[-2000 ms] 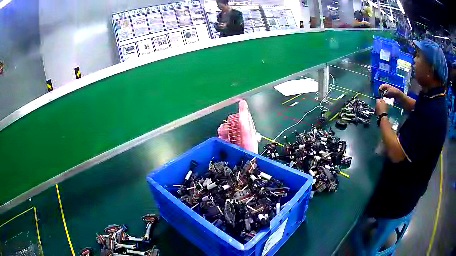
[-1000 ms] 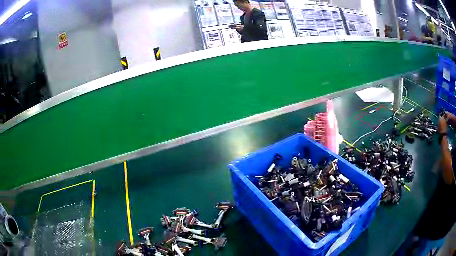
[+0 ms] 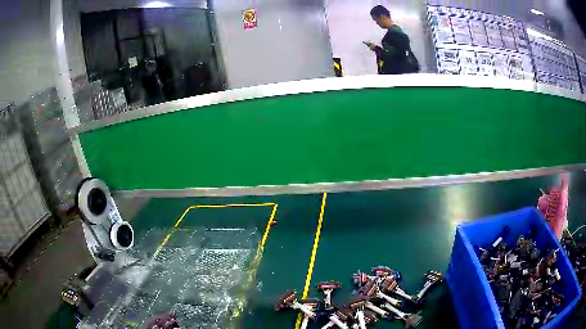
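Neither of my hands is in the picture. A loose pile of wire harnesses [image 3: 366, 297] lies on the dark green bench at the bottom centre. Each has a white middle and a brown-red and grey wide connector; the lowest ones are cut off by the bottom edge. A clear plastic sheet [image 3: 193, 276], shiny and crinkled, lies to the left of the pile. A small reddish cluster [image 3: 163, 321] shows on it at the bottom edge. A blue tote [image 3: 474, 283] full of dark harnesses stands to the right.
A two-reel bench machine [image 3: 106, 222] stands at the far left. A low green partition [image 3: 347, 138] runs behind the bench [image 3: 385, 225]. A pink ribbed object [image 3: 554, 204] is behind the tote. Yellow lines mark the bench. A person [image 3: 395, 45] stands beyond the partition, holding a small object.
The view has swung left. The tote and harness pile have shifted right in the picture. The two-reel machine and more plastic sheet now show; the worker on the right has left the view.
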